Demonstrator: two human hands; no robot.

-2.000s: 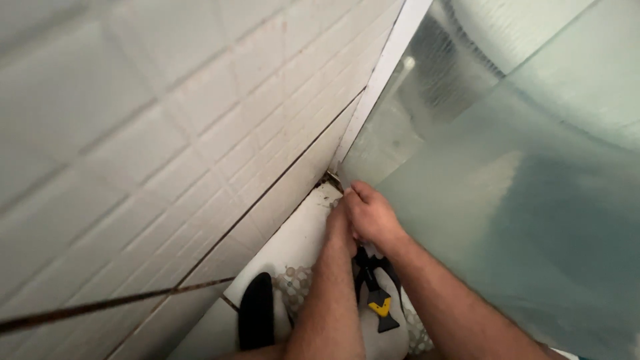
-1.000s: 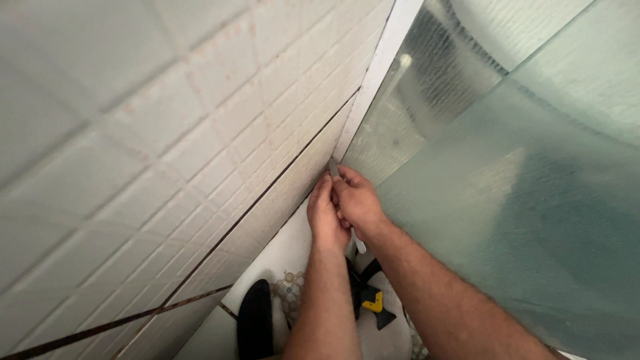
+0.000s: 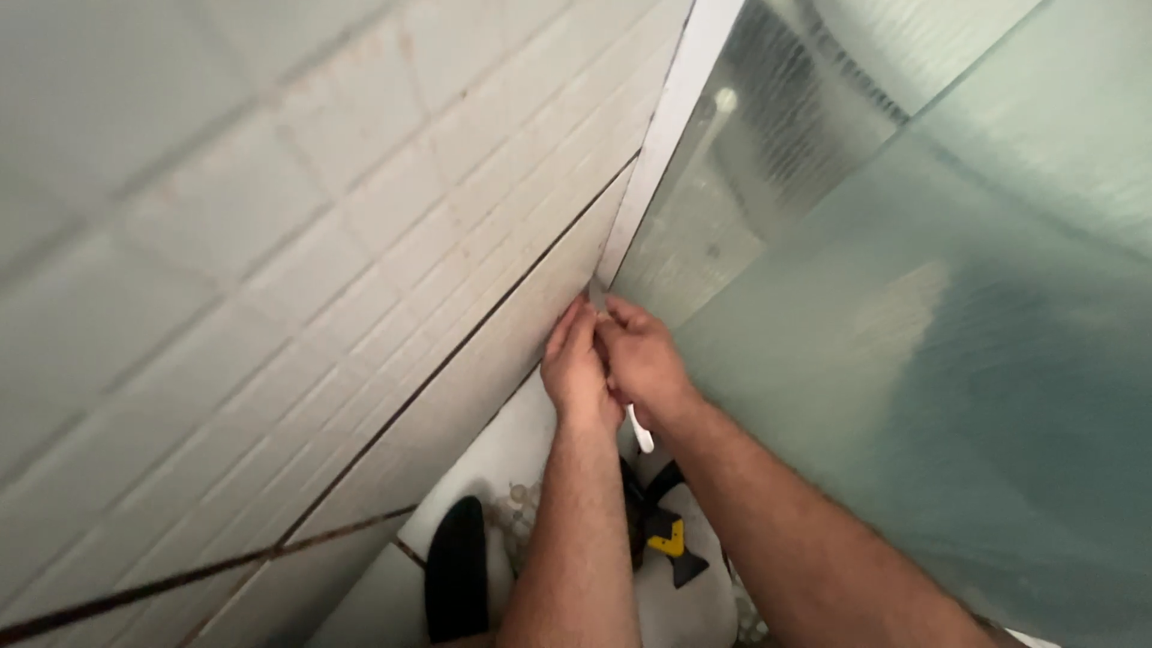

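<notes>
My right hand (image 3: pixel 643 360) is closed around a slim tool with a white handle (image 3: pixel 640 430) and a flat grey blade (image 3: pixel 597 293); its exact kind cannot be told. The blade points up at the corner where the tiled wall (image 3: pixel 360 270) meets the white door frame (image 3: pixel 666 117). Pressed beside the right hand, my left hand (image 3: pixel 576 360) has its fingers together near the blade's base. Whether it also grips the tool is hidden.
A frosted glass panel (image 3: pixel 855 378) stands on the right. Below are a white ledge (image 3: pixel 504 441), a black shoe or slipper (image 3: pixel 456 567), a black and yellow tool (image 3: pixel 667 537) and pebble-patterned flooring (image 3: pixel 517 513). Dark gaps run between the wall tiles.
Both hands have moved up the corner from the ledge. The grey blade and white handle, not clearly seen two seconds ago, now show at either end of my grip.
</notes>
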